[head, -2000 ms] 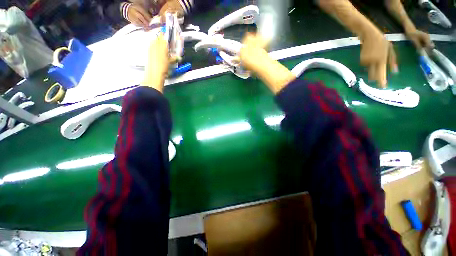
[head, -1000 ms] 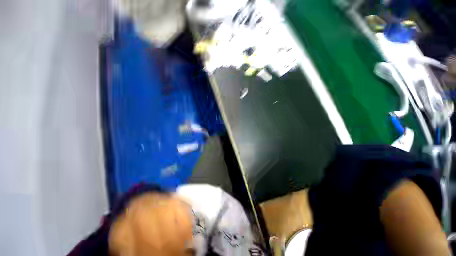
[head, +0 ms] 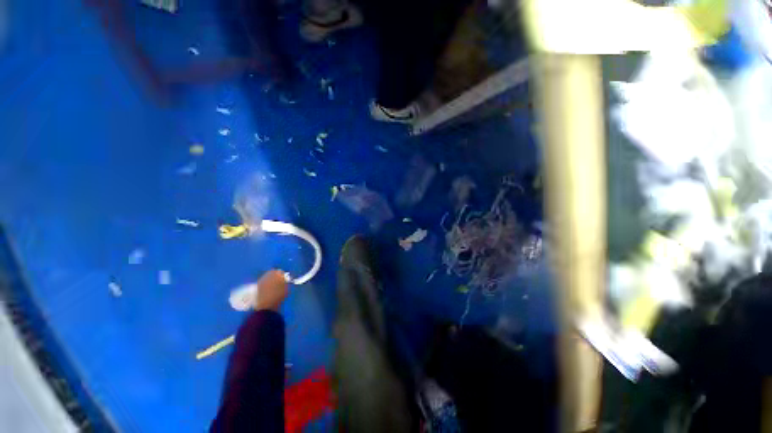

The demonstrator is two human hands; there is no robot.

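Observation:
My left hand (head: 272, 290) reaches down at the lower left, close to the blue floor (head: 110, 211). Its fingers are on a white curved housing (head: 315, 254). The housing's paddle end (head: 243, 297) shows to the left of the hand, and its hook-shaped part bends round to the right and above. Whether the housing still touches the floor cannot be told. The view is blurred, and the fingertips are hard to make out. My right hand is not in view.
White and yellow scraps lie on the floor, with a tangled heap of strips (head: 487, 245) right of centre. A trousered leg (head: 364, 338) is beside my arm. Another person's shoes (head: 394, 111) are at the top. A pale bench edge (head: 577, 237) and blurred white scraps (head: 677, 110) are at right.
The view has swung from the green belt down to the floor. My left hand has gone from the belt area to the housing near the floor. My right arm has left the picture.

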